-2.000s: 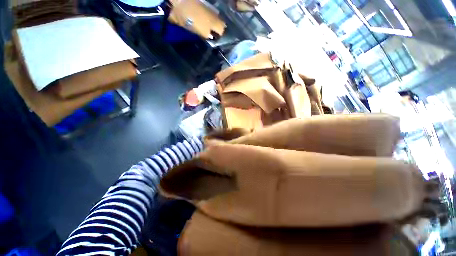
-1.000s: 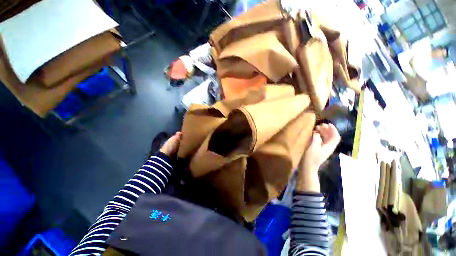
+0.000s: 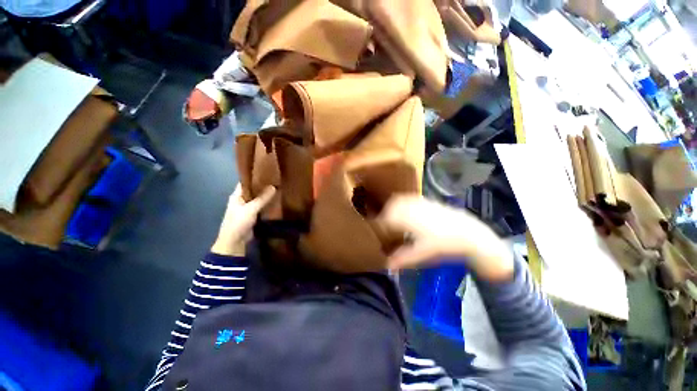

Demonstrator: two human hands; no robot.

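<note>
A large tan-brown garment piece lies folded in front of me, between the heap and my lap. My left hand is at its left side, with fingers and thumb closed on a folded brown edge. My right hand is blurred over the lower right part of the piece; whether its fingers grip the cloth cannot be told. An orange patch shows between the folds. A dark apron with small blue embroidery covers my lap.
A heap of brown pieces lies ahead. White sheet tops a brown stack at left above blue bins. At right are a white table with brown rolls and a grey bucket.
The held piece first hid my hands, then lay lower before me. My right hand has moved inward over the cloth. The view has turned, and the heap appears further up and left.
</note>
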